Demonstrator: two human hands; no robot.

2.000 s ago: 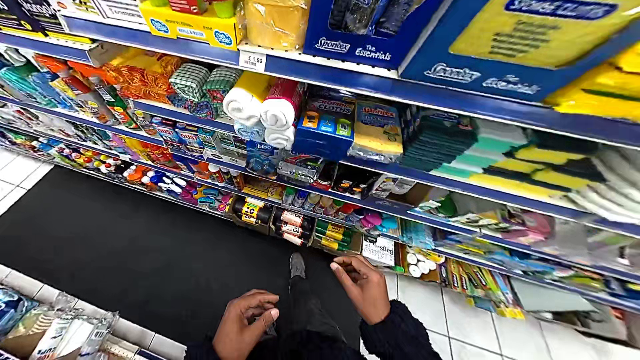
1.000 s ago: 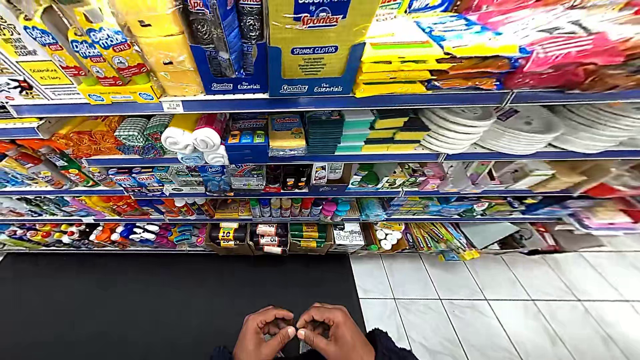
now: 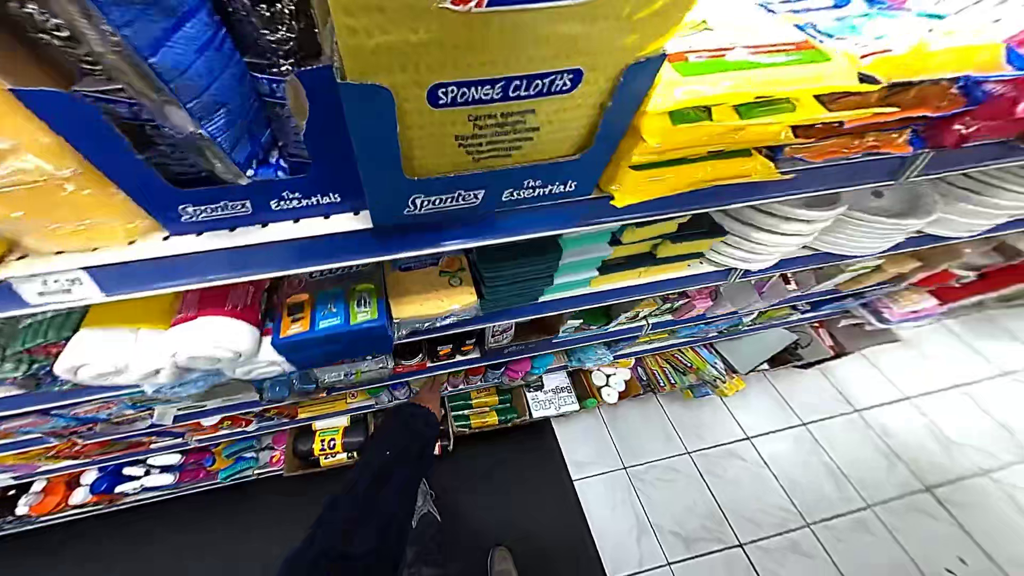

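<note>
My left hand (image 3: 430, 396), at the end of a dark sleeve, is stretched down to a low shelf. It lies near a row of small containers with coloured caps (image 3: 518, 369), above the boxed rolls. Its fingers are small and partly lost among the goods, so whether it holds anything cannot be told. Left of the forearm is a box of black rolls with yellow labels (image 3: 330, 442). To the hand's right are green and yellow rolls (image 3: 483, 408) and a white printed carton (image 3: 552, 394). My right hand is out of view.
Spontex sponge cloths (image 3: 512, 120) stand in a blue display box on the upper shelf, whose blue edge (image 3: 448, 240) juts out above the hand. Below it are rolled white cloths (image 3: 216, 340), scouring pads (image 3: 518, 272) and stacked white items (image 3: 752, 228). A black mat (image 3: 512, 480) meets white tiles (image 3: 704, 464).
My hands were close together in front of me one second ago. The left has reached out to the low shelf, and the right has left the view. The view has moved closer to the shelves.
</note>
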